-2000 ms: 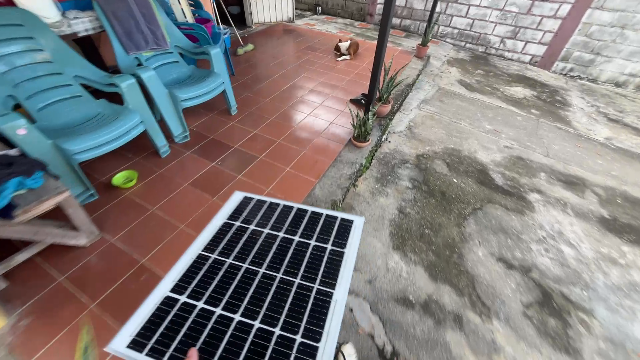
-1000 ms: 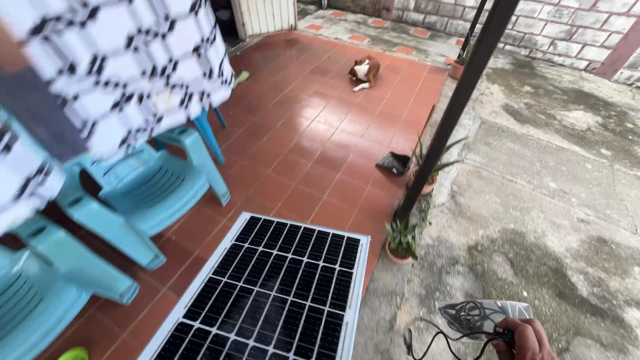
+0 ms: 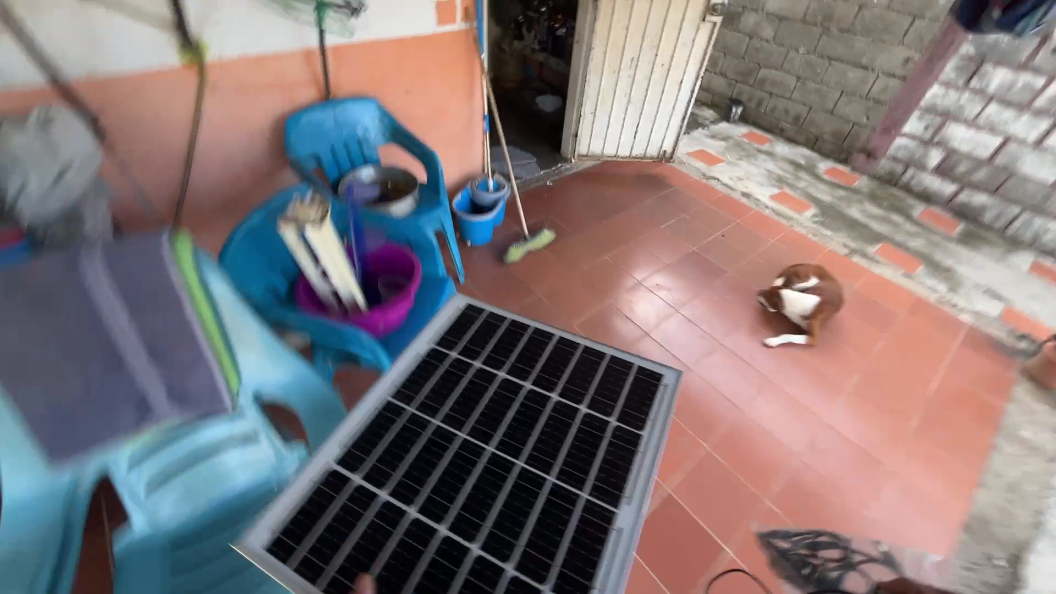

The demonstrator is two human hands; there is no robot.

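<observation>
A solar panel (image 3: 487,462) with a pale metal frame lies tilted in front of me at the bottom centre. My left hand (image 3: 364,584) holds it near the lower edge; only a fingertip shows over the dark cells. At the bottom right edge, part of my right hand (image 3: 901,586) grips a clear plastic bag with a coiled black cable (image 3: 825,561). A loop of the cable hangs out to the left of the bag. Most of both hands is out of frame.
Blue plastic chairs (image 3: 206,462) stand at left, one under a dark towel (image 3: 107,338), others bearing a purple basin (image 3: 396,285) and a metal pot (image 3: 396,191). Beyond are blue buckets (image 3: 477,219), a broom (image 3: 528,246) and a white metal door (image 3: 635,78). A brown and white dog (image 3: 804,304) lies on the tiles.
The view has swung left and moved along the tiled floor, with the panel still in front. The bagged cable, in my right hand one second ago, is now lower, at the frame's bottom edge.
</observation>
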